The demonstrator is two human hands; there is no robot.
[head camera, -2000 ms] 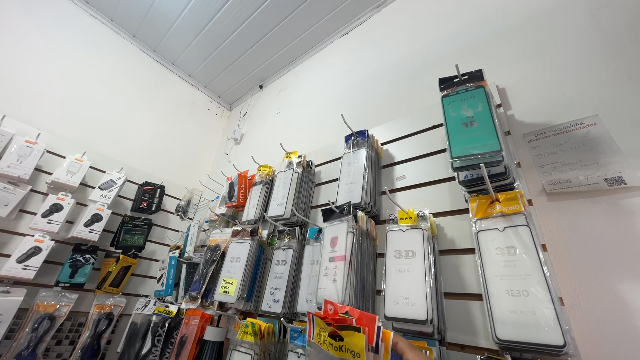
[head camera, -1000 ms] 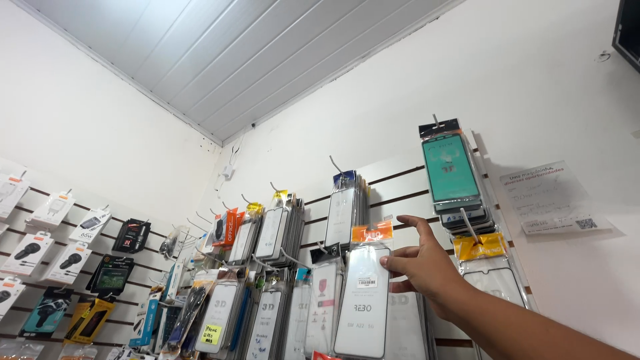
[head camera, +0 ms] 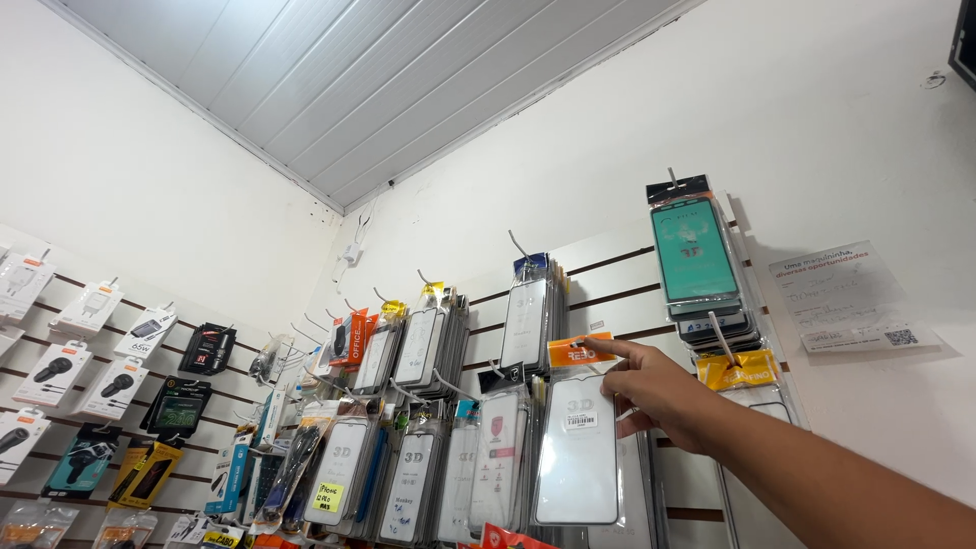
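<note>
My right hand reaches in from the right and holds a packaged phone screen protector with an orange header, pinched at its upper right side, the index finger on the header. The package hangs upright in front of a row of similar packs, and part of the pack behind it is hidden. Just left of it hangs a screen protector pack with a pink emblem. To the right, below my wrist, is a pack with a yellow header. Above that, a green-faced pack hangs on a hook. My left hand is out of view.
White slatwall panels carry metal hooks with more screen protectors. Boxed chargers and car adapters hang on the left wall. A paper with handwriting is stuck on the right wall. A dark object is at the upper right edge.
Two seconds ago only a bit of a hand showed at the bottom edge. By one second ago my right hand was up, holding the orange-headed pack among the hooks, where it still is.
</note>
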